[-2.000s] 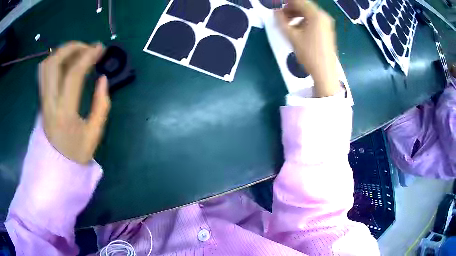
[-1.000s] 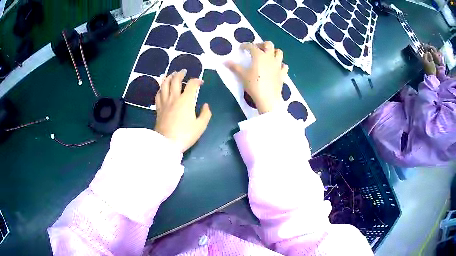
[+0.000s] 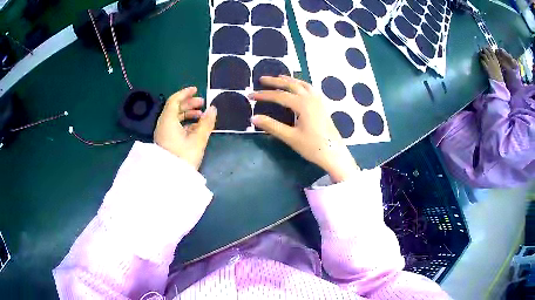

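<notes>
A white sheet of black arch-shaped pads (image 3: 230, 72) lies straight in front of me. My left hand (image 3: 185, 125) is at its lower left corner, fingers apart and curled, holding nothing visible. My right hand (image 3: 302, 120) is over its lower right part, fingers apart, partly hiding two arch pads; I see nothing held. A white sheet of round pads (image 3: 346, 73) lies to the right, with a blank spot in its left column. A black blower fan (image 3: 139, 111) lies left of my left hand, its round opening up and its leads trailing left.
More black fans (image 3: 94, 28) with twisted leads lie at the upper left. Other pad sheets (image 3: 419, 29) lie at the upper right, near two thin dark strips (image 3: 430, 91). Another person's hands (image 3: 498, 61) are at the right. A dark perforated crate (image 3: 449, 217) stands below the table edge.
The arch pad sheet has turned straighter and lies nearer the middle. My right hand has left the round pad sheet for the arch sheet. My left hand has moved left to its corner.
</notes>
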